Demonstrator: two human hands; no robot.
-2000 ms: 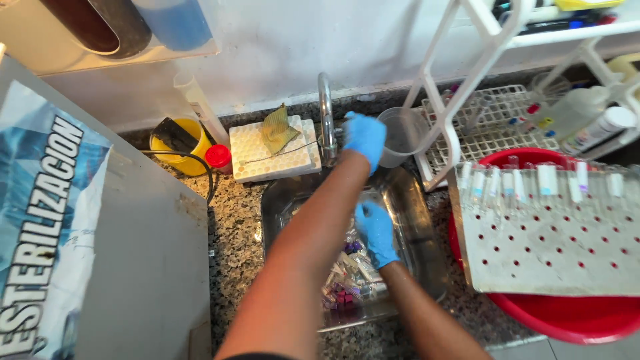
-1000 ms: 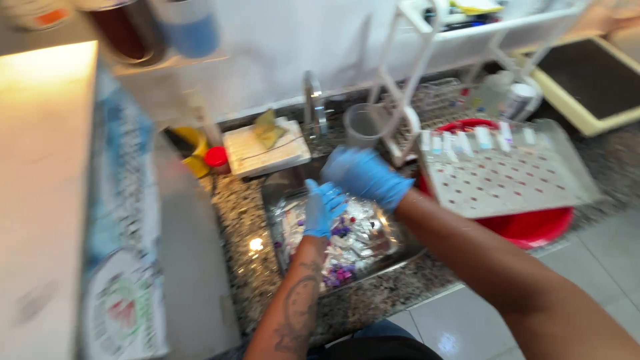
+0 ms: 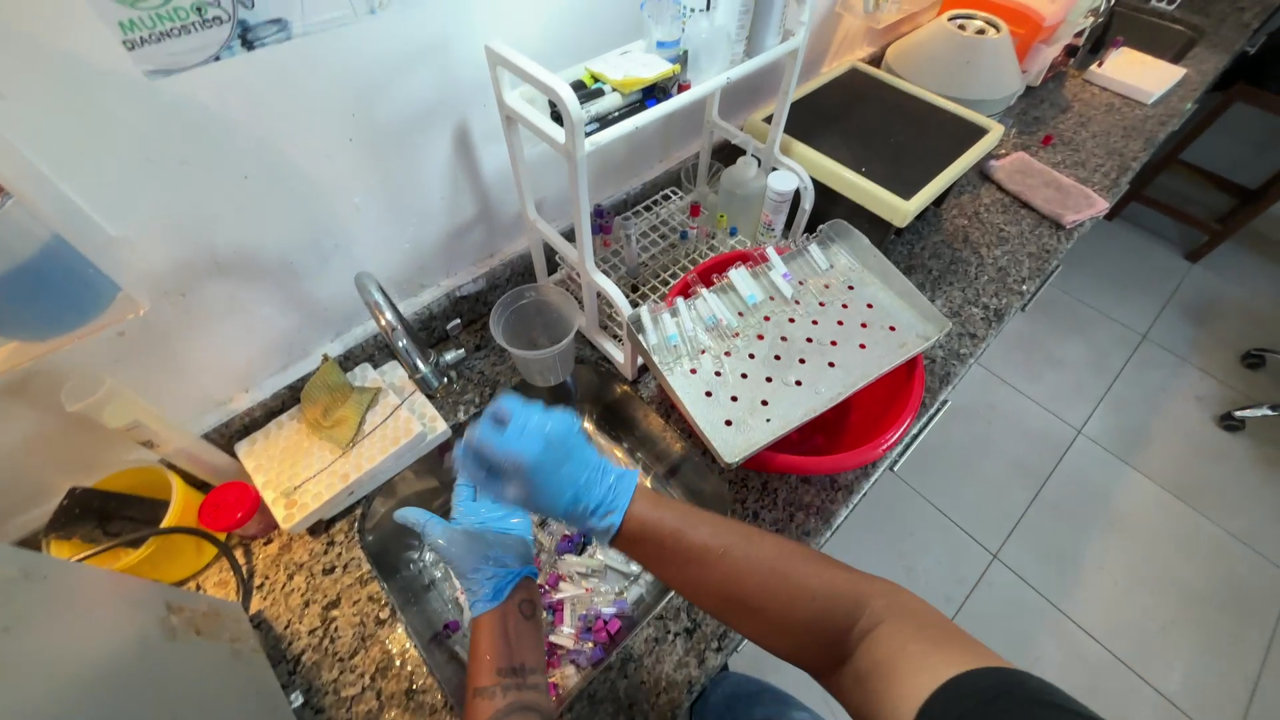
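Note:
Both my hands wear blue gloves and meet above the steel sink [image 3: 400, 590]. My left hand [image 3: 478, 550] is below, its thumb spread out to the left. Over its fingers lies my right hand [image 3: 545, 460], blurred and curled; whether anything is between them is hidden. Beneath and right of the left hand, many sample tubes [image 3: 580, 610] with purple and magenta caps lie in the sink. The chrome faucet [image 3: 395, 325] stands behind the hands, beside a clear plastic cup [image 3: 537, 330].
A perforated metal tray [image 3: 800, 370] holding glass tubes rests tilted on a red basin [image 3: 880, 425]. Left of the faucet, a sponge [image 3: 335, 402] lies on a white rack [image 3: 290, 470], near a red-lidded jar [image 3: 232, 510] and yellow container [image 3: 190, 510]. A white shelf [image 3: 575, 190] stands behind.
My right hand was at the faucet two seconds ago, my left lower in the sink; now they are together over the sink. The view has swung right.

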